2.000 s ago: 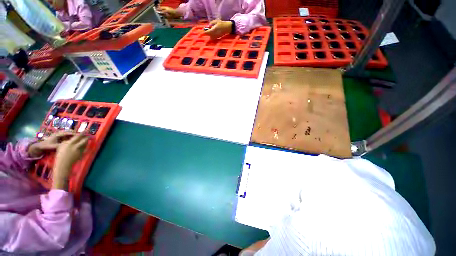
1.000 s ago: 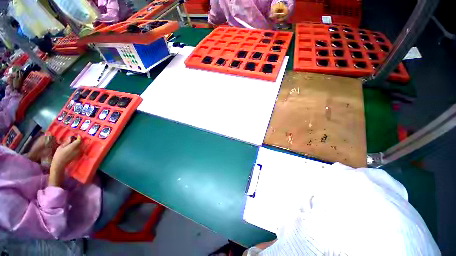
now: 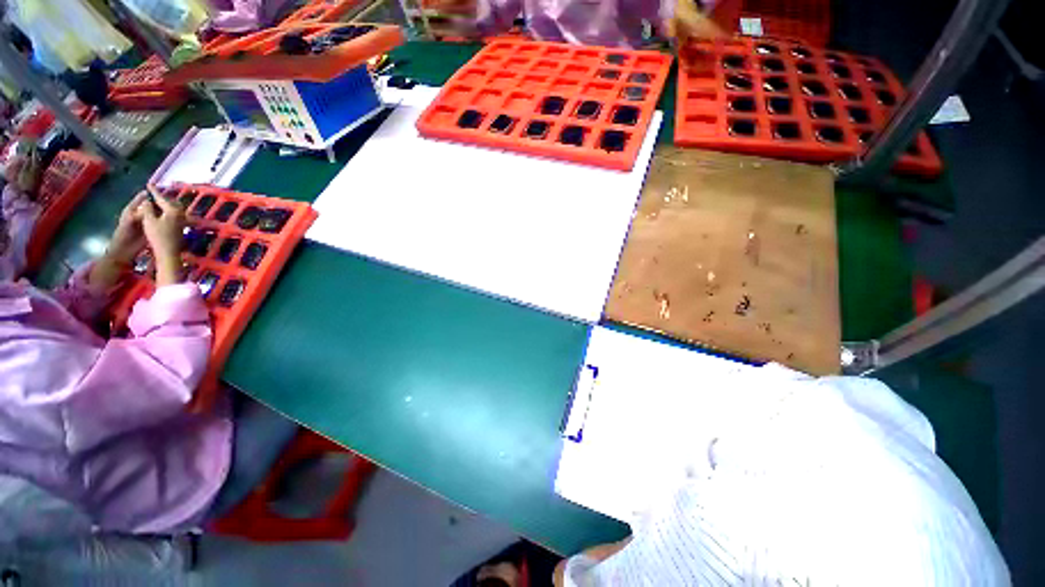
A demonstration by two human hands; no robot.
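Neither of my hands shows clearly. My white striped sleeve (image 3: 802, 493) fills the lower right and covers part of a clipboard with a white sheet (image 3: 625, 419) at the bench's near edge. A brown board (image 3: 728, 258) with small scraps lies beyond it. A large white sheet (image 3: 481, 212) lies to its left. An orange-red compartment tray (image 3: 544, 101) rests on the sheet's far part, with black units in some pockets. Another tray (image 3: 791, 103) with black units stands behind the board.
At left a person in pink (image 3: 103, 378) holds both hands over a tray (image 3: 246, 258). Another pink-clad person sits across the bench. A blue-and-white instrument (image 3: 298, 112) bears a tray. Metal posts (image 3: 934, 86) rise at right. A red stool (image 3: 298, 493) stands at lower left.
The left person's hands have moved from the tray's near part to its far left corner. The person across has moved a blurred hand to the right tray's far left corner.
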